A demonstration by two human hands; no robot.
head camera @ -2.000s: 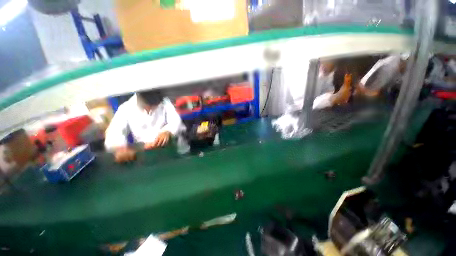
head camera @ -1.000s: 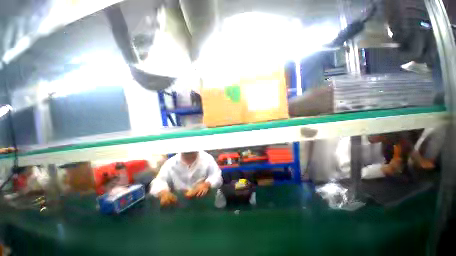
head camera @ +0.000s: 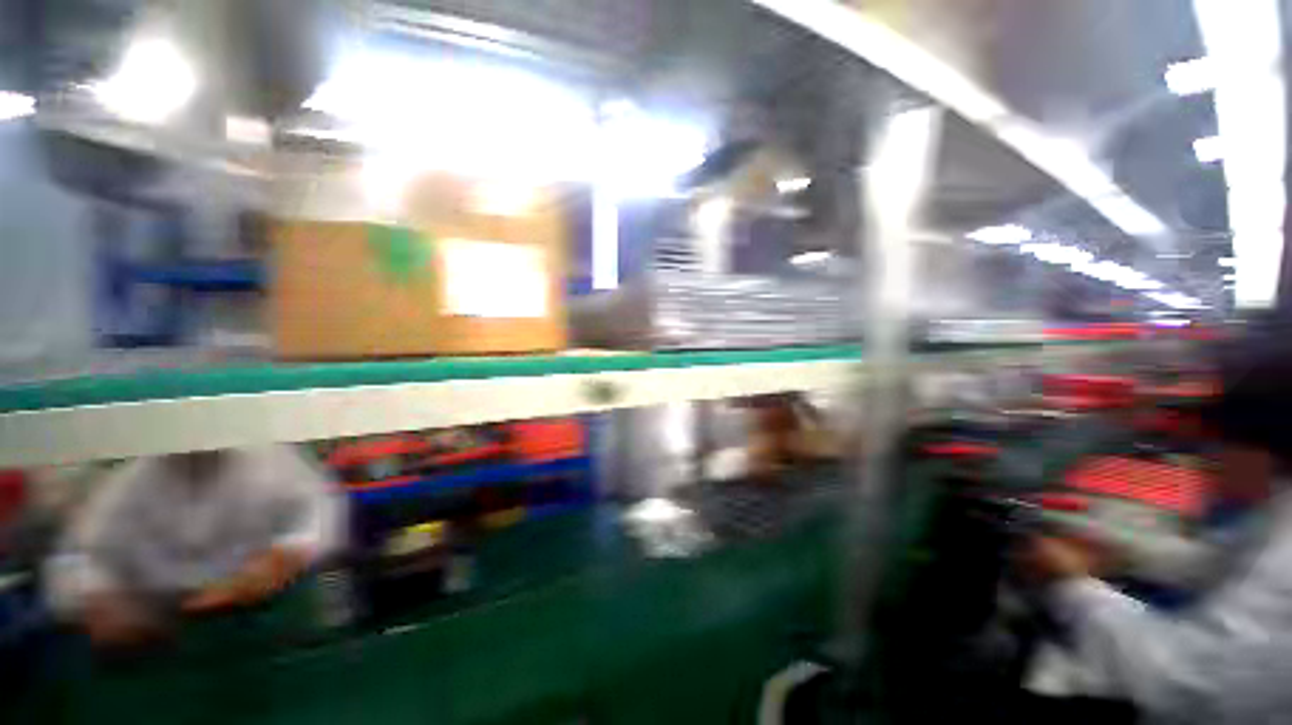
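Note:
Neither my left hand nor my right hand is in the picture. The view is blurred and looks forward over the line. The green belt surface (head camera: 567,602) runs across the lower part. At the bottom edge a pale curved rim (head camera: 788,688) of a dark object shows, cut off by the frame. A clear crumpled plastic bag (head camera: 666,527) lies on the far side of the belt.
An upright metal post (head camera: 881,411) stands right of centre. A white-edged shelf (head camera: 425,407) holds a cardboard box (head camera: 414,290). A person in white (head camera: 199,531) sits opposite at left. Another person's white sleeve (head camera: 1148,637) is at right. A dark object with yellow on top (head camera: 411,569) stands across the belt.
The view has lifted from the bench and then turned right. The box and the person opposite now sit further left. The post and a person at right have come into fuller view.

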